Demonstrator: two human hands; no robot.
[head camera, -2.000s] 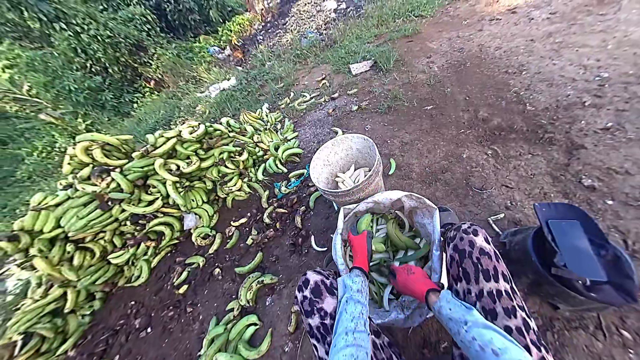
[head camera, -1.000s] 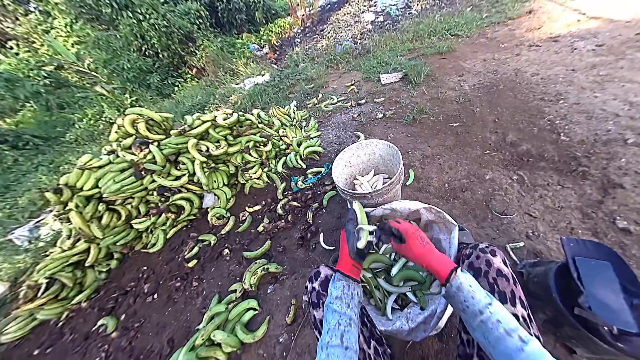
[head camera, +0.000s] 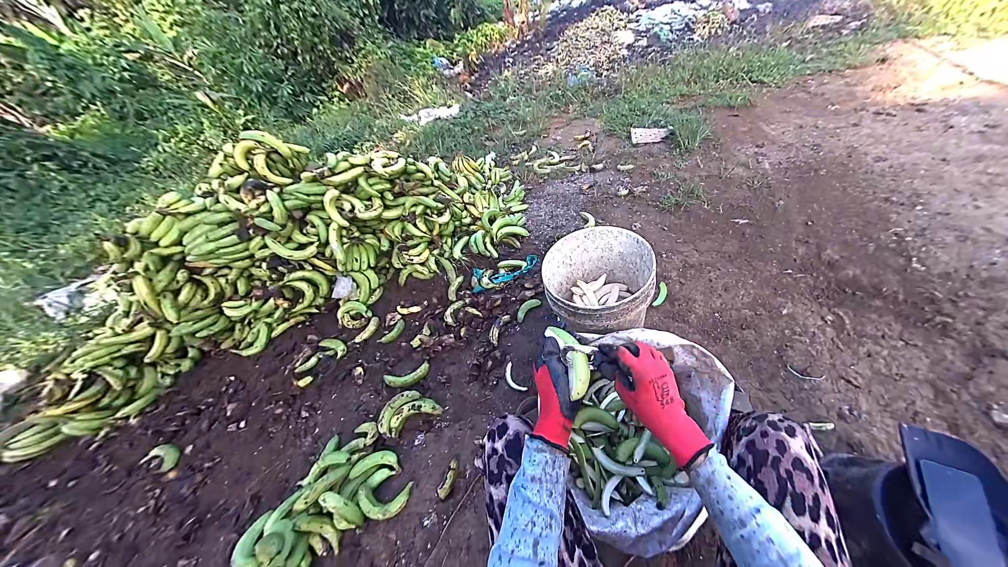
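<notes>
My left hand (head camera: 556, 392), in a red glove with dark fingers, holds a partly peeled green banana or plantain (head camera: 579, 370) above an open sack. Close against the fruit's right side is my right hand (head camera: 652, 394), gloved the same way, its fingertips bent; whether they grip peel or a small tool cannot be told. Below both hands the whitish woven sack (head camera: 709, 386) stands between my knees, full of green peels (head camera: 618, 465). Just beyond it, a dirty white bucket (head camera: 600, 260) has peeled pale fruit (head camera: 600, 291) at its bottom.
A large heap of green bananas or plantains (head camera: 315, 228) lies to the left. Nearer, a smaller group (head camera: 331, 496) rests on the dark soil. At the lower right stands a dark container (head camera: 874, 504) with a flat dark object (head camera: 957, 512) on it. Bushes and grass edge the ground.
Two seconds ago both hands were down in the sack among the peels. They have risen, and a fruit is now in my left hand; more of its pale flesh shows than one second ago.
</notes>
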